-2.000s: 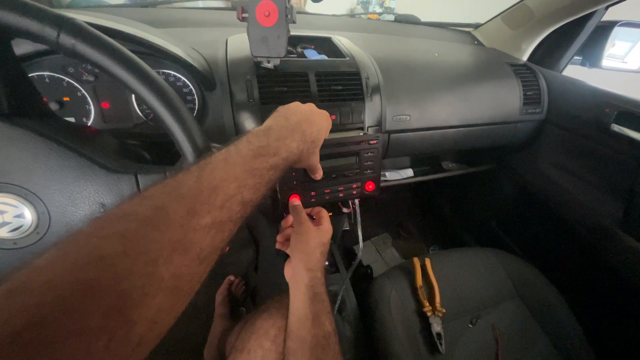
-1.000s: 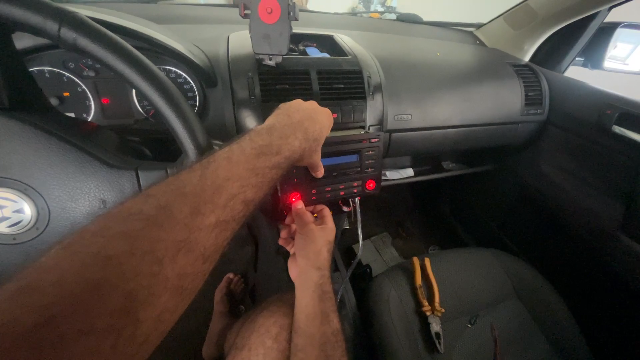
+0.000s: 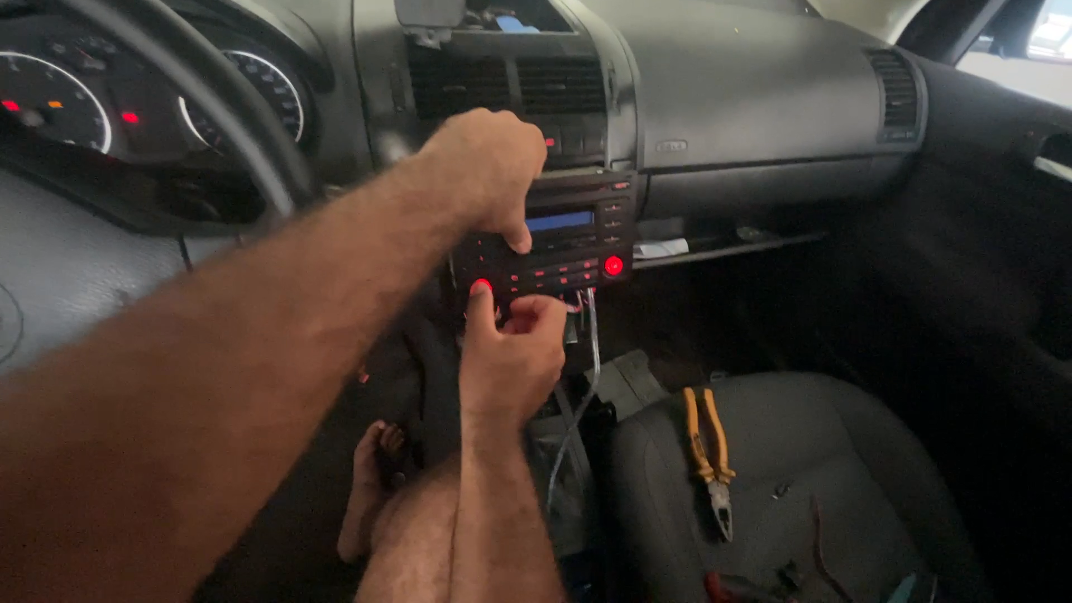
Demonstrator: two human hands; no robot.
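Note:
A black car radio with a blue-lit display and red-lit buttons stands at the centre of the dashboard. My left hand reaches over its top edge, thumb down on the front near the display; its fingertips are hidden. The thumb of my right hand rests on the red-lit left knob, and its other fingers curl at the radio's lower edge, partly hidden. The right knob glows red and is untouched. Wires hang below the radio.
The steering wheel is at the left, under my left forearm. Pliers with yellow handles lie on the passenger seat, near a red-handled tool. Air vents sit above the radio. A bare foot is below.
The radio's display, dark two seconds ago, now shows blue light. Both hands remain at the same places on the radio. The view has tilted down somewhat.

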